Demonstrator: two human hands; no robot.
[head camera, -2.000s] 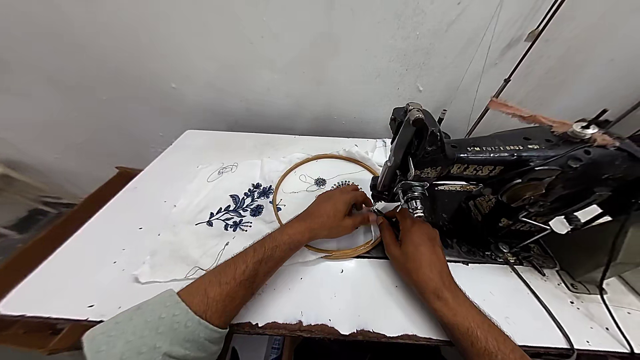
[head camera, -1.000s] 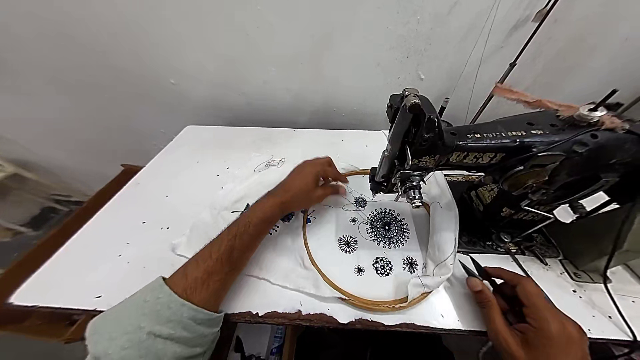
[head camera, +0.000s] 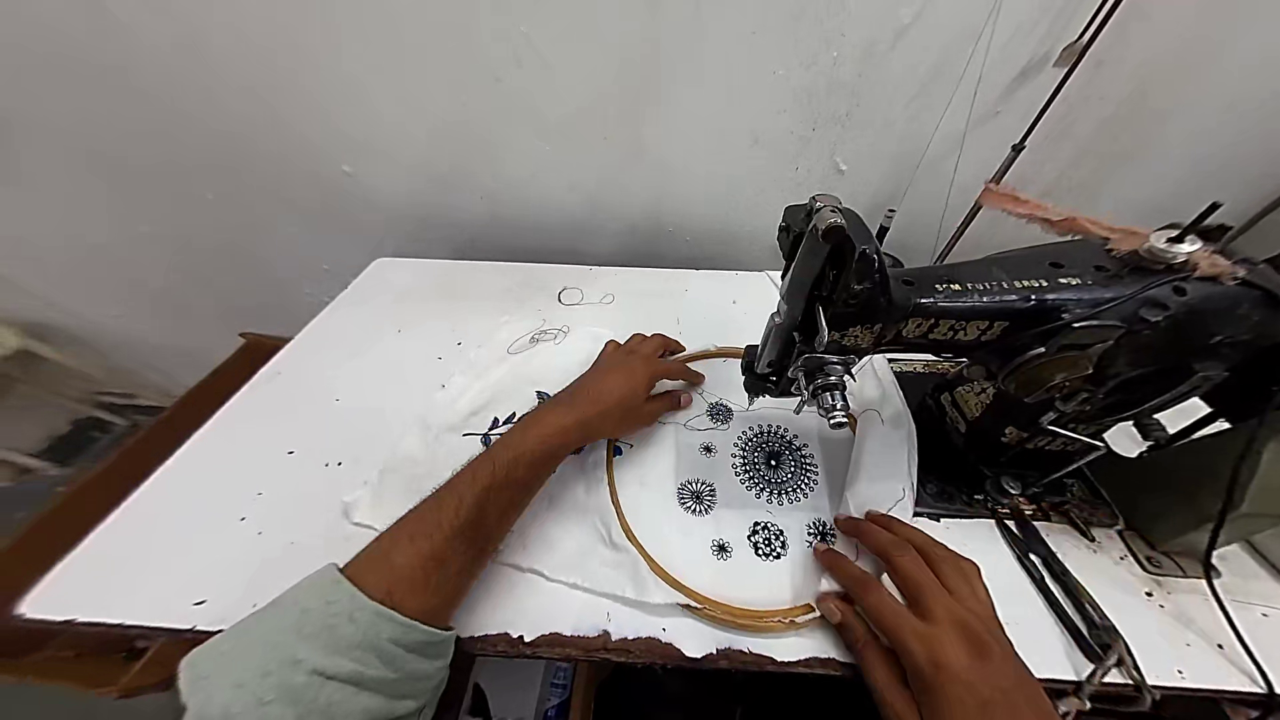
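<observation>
White cloth (head camera: 740, 580) with dark embroidered round flower motifs is stretched in a wooden embroidery hoop (head camera: 640, 545) beneath the head of a black sewing machine (head camera: 950, 310). My left hand (head camera: 635, 390) rests on the hoop's upper left edge, fingers spread over the cloth, near a loose thread. My right hand (head camera: 910, 600) lies at the hoop's lower right, its fingertips touching the cloth and rim; whether it grips the rim is unclear. Black-handled scissors (head camera: 1065, 590) lie on the table right of my right hand. A blue embroidered sprig on the cloth is partly hidden by my left forearm.
The white table (head camera: 330, 400) has loose thread loops (head camera: 540, 338) near its back and a rough front edge. A pale wall stands behind. The machine's metal bed and a dark cable (head camera: 1225, 560) are at the right.
My right hand has let go of the dark tool it held one second ago and moved onto the cloth at the hoop. The hoop has shifted from its place two seconds ago, showing more motifs.
</observation>
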